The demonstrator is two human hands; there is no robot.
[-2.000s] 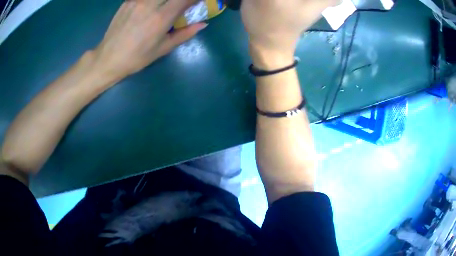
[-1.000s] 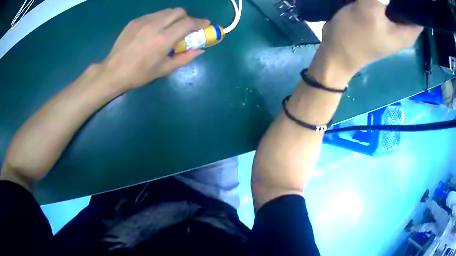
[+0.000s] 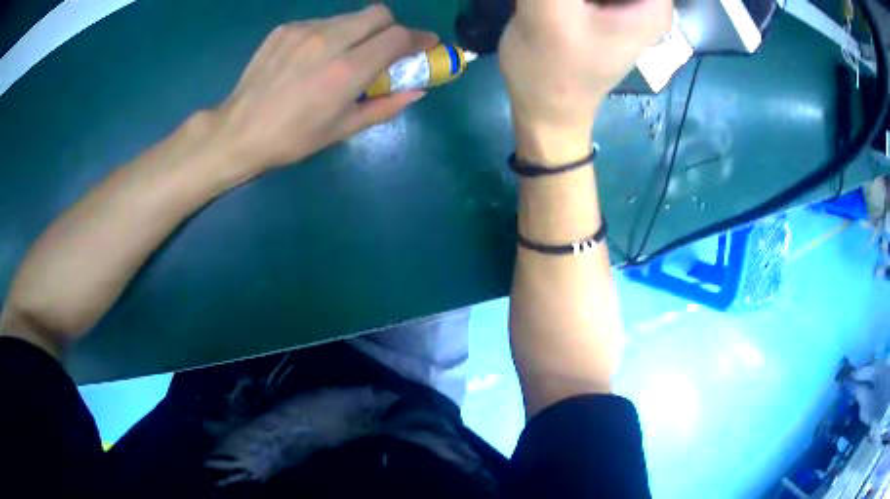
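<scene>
A yellow handheld unit (image 3: 415,72) with a pale label and a blue ring lies on the green bench. My left hand (image 3: 317,83) holds it between thumb and fingers, its ringed end pointing right. My right hand (image 3: 576,63) is closed around the electric screwdriver (image 3: 485,23), mostly hidden by the hand and cut by the top edge. The driver's dark end is close to the unit's ringed end; contact cannot be told. The white loop is mostly hidden.
The silver-grey screw feeder (image 3: 705,29) with white flaps stands right of my right hand. Screws (image 3: 652,115) lie scattered on the green bench top (image 3: 322,253). A thick black cable (image 3: 781,203) curves along the right side. A blue stool (image 3: 732,268) stands on the floor beyond the bench edge.
My right hand has swung left from over the feeder area to beside the unit, bringing the driver. My left hand and the unit have shifted slightly right. The cable now curves along the bench's right side.
</scene>
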